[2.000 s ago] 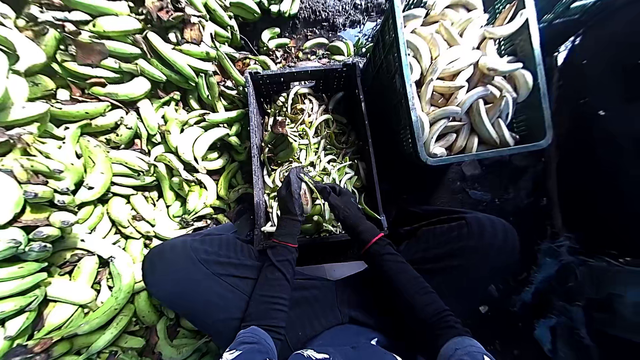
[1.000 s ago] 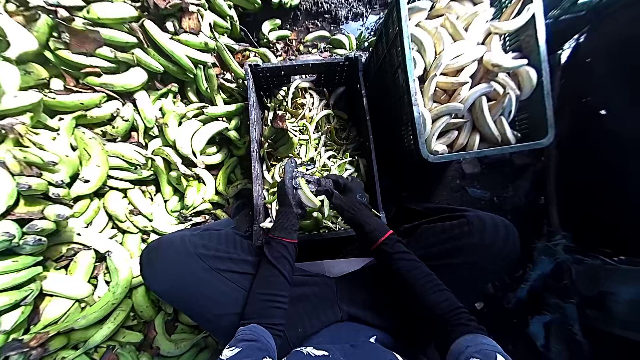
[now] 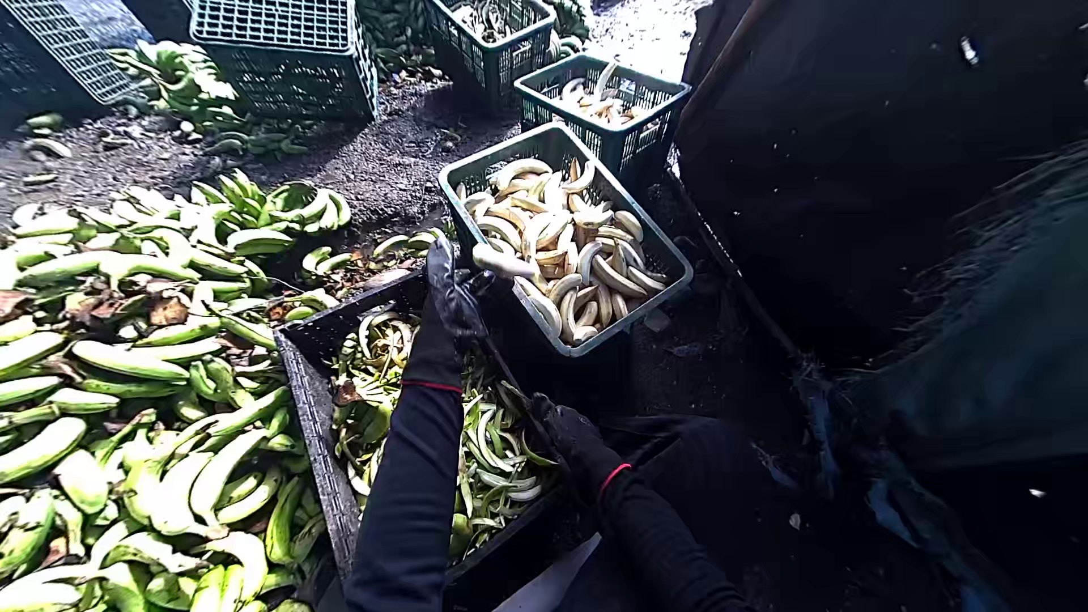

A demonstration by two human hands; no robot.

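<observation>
My left hand (image 3: 455, 297), in a dark glove, reaches over the far end of a black plastic crate (image 3: 316, 442) of green peels (image 3: 497, 450). Its fingers are apart. A peeled plantain or green banana (image 3: 503, 261) is just right of them, over the near left rim of a green plastic crate (image 3: 633, 316) filled with peeled fruit (image 3: 552, 229); whether hand and fruit touch I cannot tell. My right hand (image 3: 578, 438), gloved too, is low by the black crate's right edge with its fingers curled; whether it holds anything is too dark to tell.
A large heap of unpeeled green fruit (image 3: 212, 467) lies left of the black crate. Beyond the filled crate stand a second green crate with peeled fruit (image 3: 603, 115) and another crate (image 3: 489, 51). Upturned crates (image 3: 280, 76) stand at the back left. Dark sheeting (image 3: 850, 170) hangs at the right.
The view has swung up and right. My hands were together over the peels, around a fruit; now they are apart, the left one reached out to the green crate with a peeled fruit beside it.
</observation>
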